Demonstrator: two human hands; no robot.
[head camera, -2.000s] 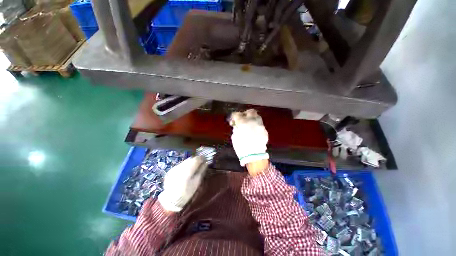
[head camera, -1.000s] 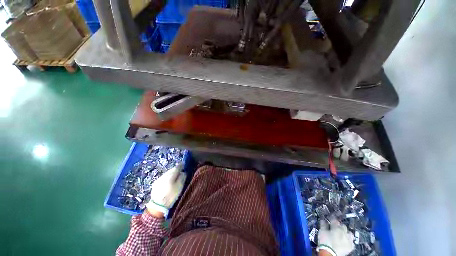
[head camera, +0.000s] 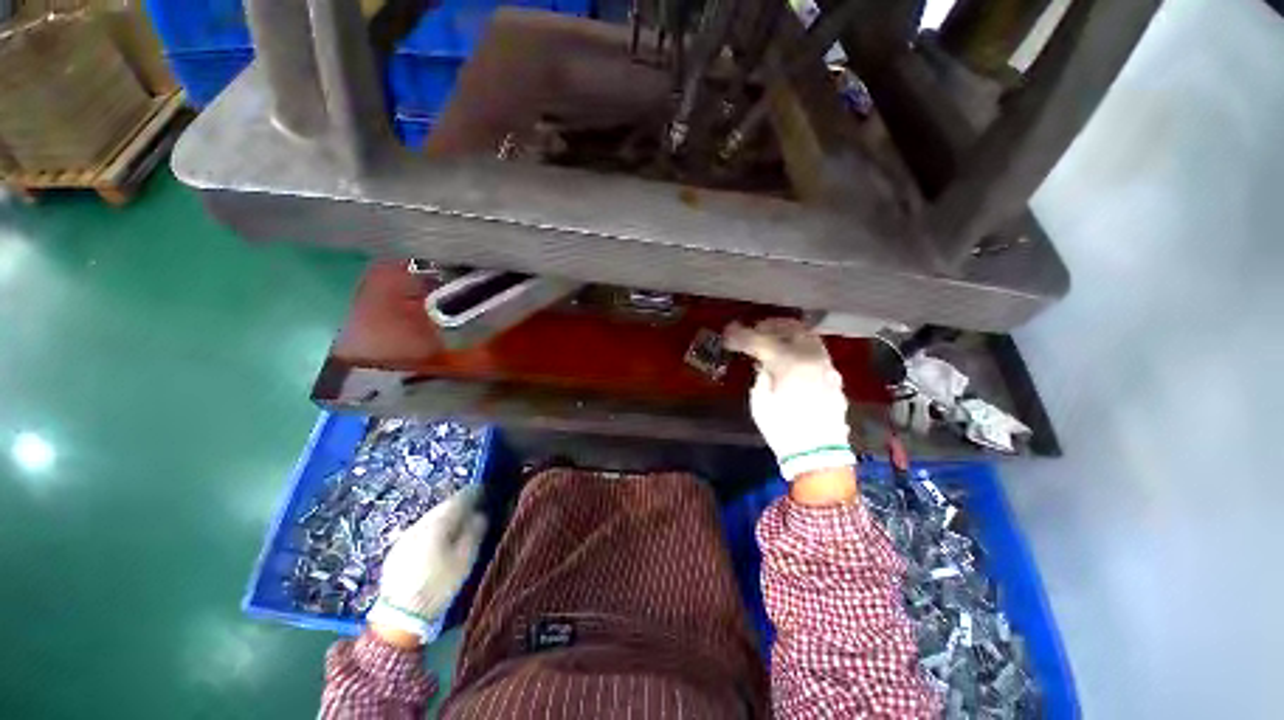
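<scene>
My right hand (head camera: 798, 394), in a white knit glove, is over the red-brown table (head camera: 563, 352) with its fingertips at a small metal part (head camera: 707, 353). The part looks gripped at its right edge. Another part (head camera: 651, 301) shows at the die, partly under the press frame. My left hand (head camera: 430, 563), also gloved, rests at the right side of the left parts crate (head camera: 268, 563); its fingers look bent together, and I cannot tell if they hold anything. Grey parts (head camera: 373, 492) fill that crate. The right parts crate (head camera: 1035, 591) is partly behind my right sleeve.
The thick press frame (head camera: 620, 232) crosses above the table. A slotted metal arm (head camera: 486, 298) juts out at the left. Crumpled white gloves or rags (head camera: 972, 408) lie at the right end. A red handle (head camera: 898, 452) hangs over the front edge.
My right hand has moved from the right crate up to the table, with a part now at its fingertips. My left hand stays by the left crate. The view has shifted slightly.
</scene>
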